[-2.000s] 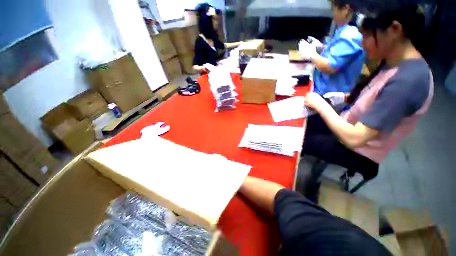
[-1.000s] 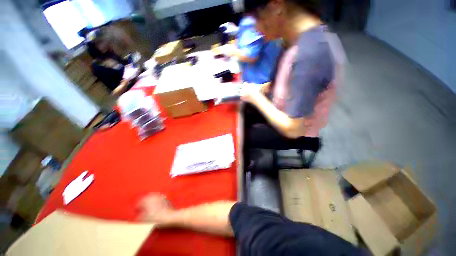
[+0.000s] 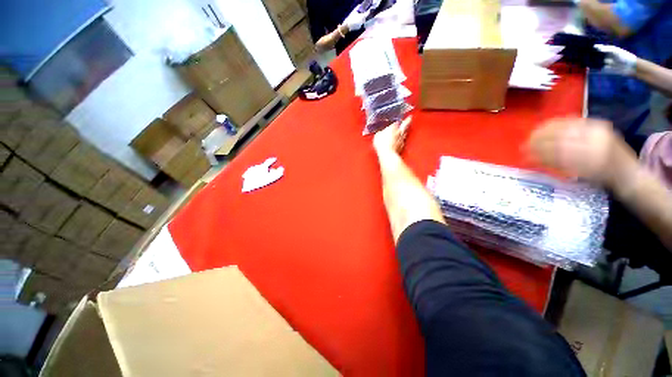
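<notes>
My right hand point(image 3: 390, 138), bare with a dark sleeve, reaches across the red table to the near end of a row of overlapping bubble-wrapped dark products point(image 3: 387, 99). Its fingers touch or overlap the nearest pack; whether they grip it I cannot tell. My left hand is not in view. A stack of shiny silvery bubble-wrapped packs point(image 3: 508, 206) lies to the right of my forearm. The shipping carton's tan flap point(image 3: 199, 324) is at the lower left; the carton's contents are out of view.
A brown box point(image 3: 468, 77) stands at the table's upper right, beside white sleeves point(image 3: 527, 62). A neighbour's blurred hand point(image 3: 578, 147) hovers above the silvery stack. White gloves point(image 3: 261, 175) and a black object point(image 3: 319, 82) lie on the red table point(image 3: 295, 243). Cartons stand along the left.
The view has shifted closer to the table. My right hand has moved from the near part of the red cloth forward to the row of wrapped products. The neighbour's hand now hovers above the silvery stack.
</notes>
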